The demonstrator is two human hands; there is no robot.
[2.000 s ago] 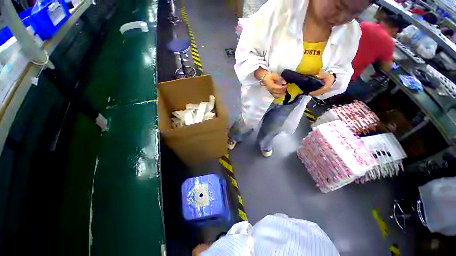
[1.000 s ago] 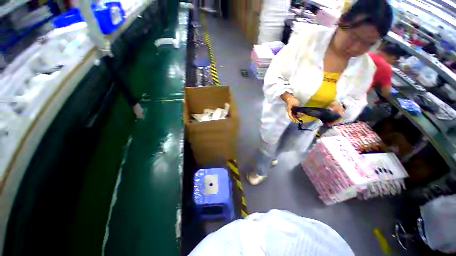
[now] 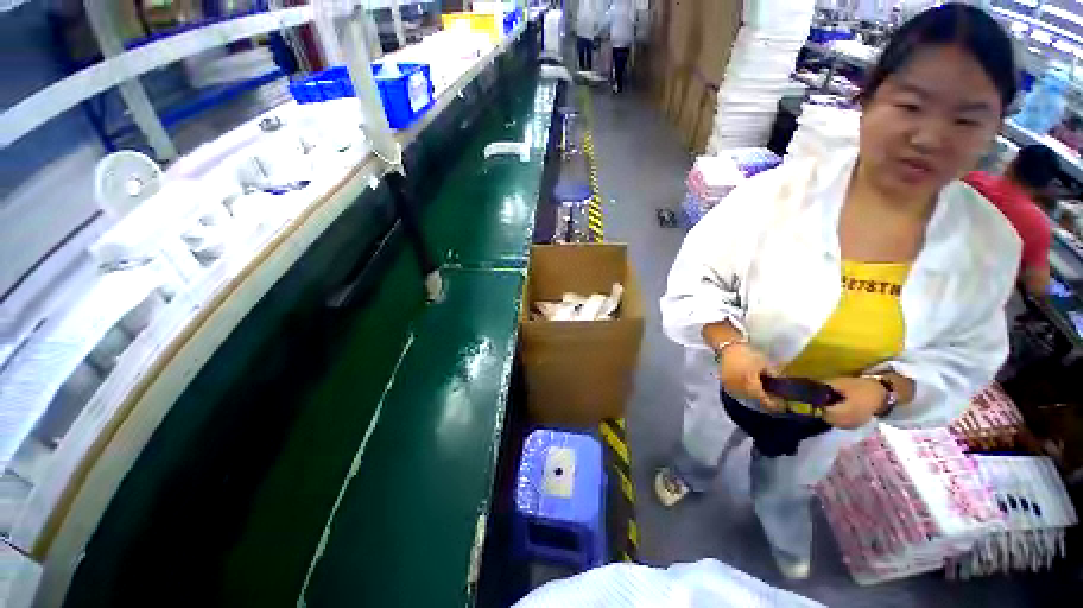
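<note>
Neither of my hands is in the picture. Only part of my striped white coat [image 3: 677, 588] shows at the bottom edge. Nearest in front are the green-topped bench [image 3: 416, 451] and a blue-purple plastic stool [image 3: 561, 493] beside it. Behind the stool stands an open brown carton [image 3: 582, 371] with white pieces [image 3: 582, 305] inside. A coworker [image 3: 849, 249] in a white coat and yellow top stands to the right and holds a dark item [image 3: 798, 392], perhaps a black cap, in both hands.
Stacks of pink-fringed trays [image 3: 897, 505] stand on the floor at the right, partly behind the coworker. A white shelf [image 3: 190, 344] with blue bins [image 3: 404, 95] runs above the bench at left. Yellow-black tape [image 3: 618, 463] edges the aisle. More white stacks [image 3: 754, 83] stand farther back.
The view has risen and turned left, showing more shelf and the far aisle. The coworker has raised their head. My sleeve and a bit of hand at the bottom have left the picture.
</note>
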